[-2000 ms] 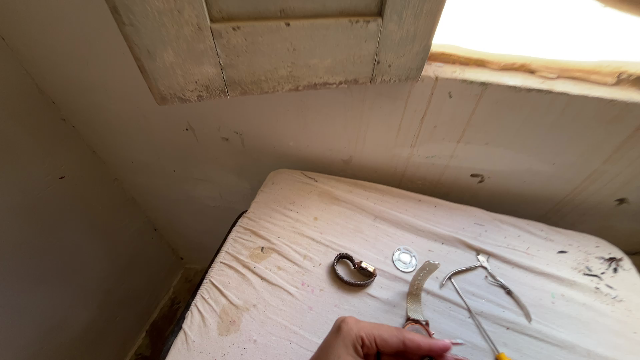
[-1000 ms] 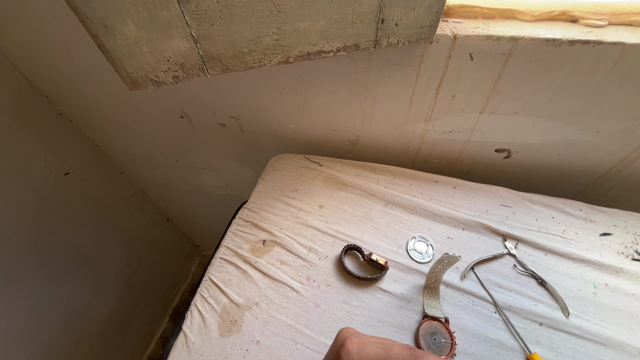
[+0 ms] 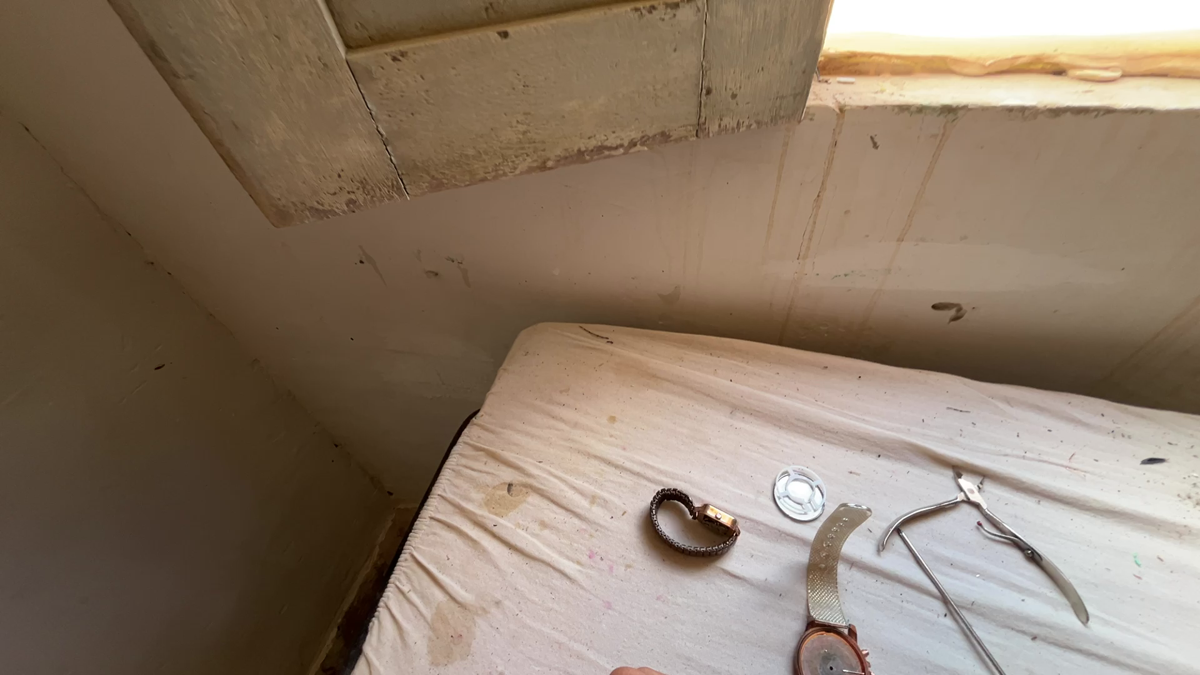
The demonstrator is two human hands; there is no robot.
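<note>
Only a small bit of one hand shows at the bottom edge, left of a wristwatch with a copper-coloured case and a mesh strap; which hand it is and what its fingers do cannot be told. A smaller watch with a dark braided bracelet and gold-coloured case lies further left. Between the two, a little further back, is a round silvery disc. On the right rest metal nippers with spread handles, and a thin metal shaft beside them runs out of view at the bottom.
A stained, wrinkled cream cloth covers the padded surface. Behind it stands a marked wall, with a weathered wooden shutter hanging above and a bright window ledge at the upper right. Another wall rises on the left.
The hand that was at the large watch two seconds ago has drawn back toward the bottom edge, almost out of view. The watch stays lying on the cloth.
</note>
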